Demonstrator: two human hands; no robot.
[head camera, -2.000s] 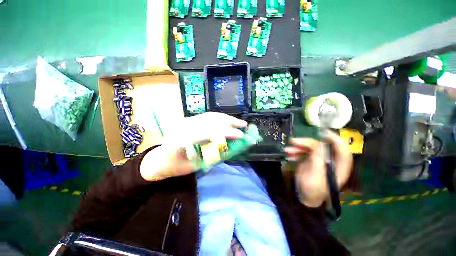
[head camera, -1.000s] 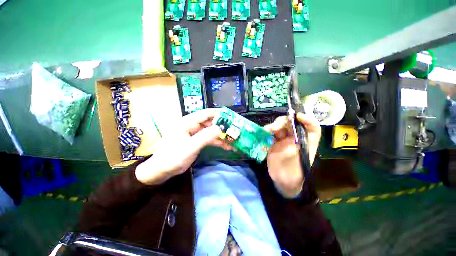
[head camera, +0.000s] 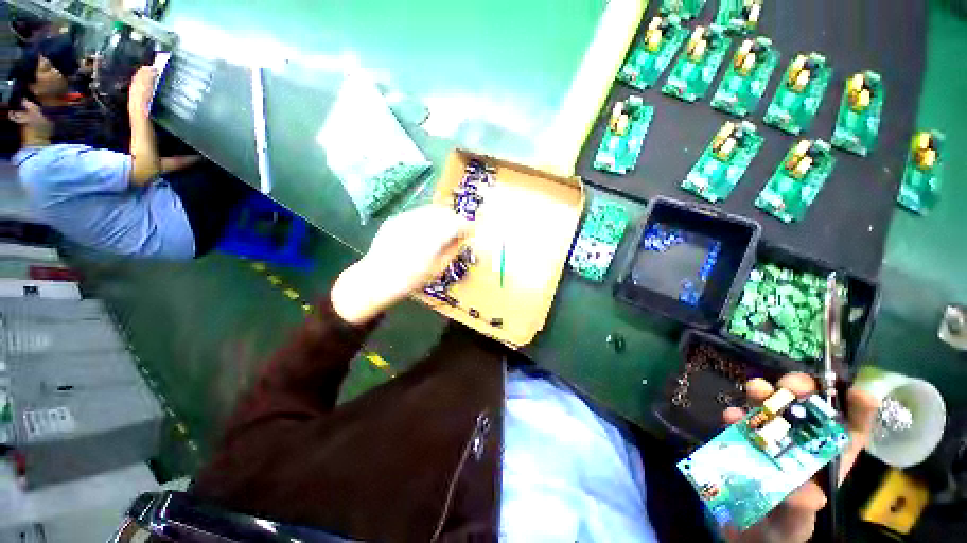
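Observation:
My left hand (head camera: 399, 263) is over the left side of the cardboard box (head camera: 539, 228), at the heap of small dark capacitors (head camera: 454, 278); its fingertips are too blurred to tell if they hold one. My right hand (head camera: 797, 507) holds a green circuit board (head camera: 755, 463) with yellow, white and black parts on it, at the lower right. The dark soldering iron with a metal upper part (head camera: 832, 342) is held in the same hand, pointing up.
Black bins hold blue parts (head camera: 663, 242), green parts (head camera: 783, 308) and brownish parts (head camera: 708, 384). Several boards lie on the black mat (head camera: 663, 149). A clear bag (head camera: 373, 149) lies left of the box, a white tub (head camera: 907, 419) right. Another person (head camera: 101, 196) sits far left.
The view has turned left. My left hand has let go of the board and moved to the cardboard box. My right hand now holds the board alone, with the iron.

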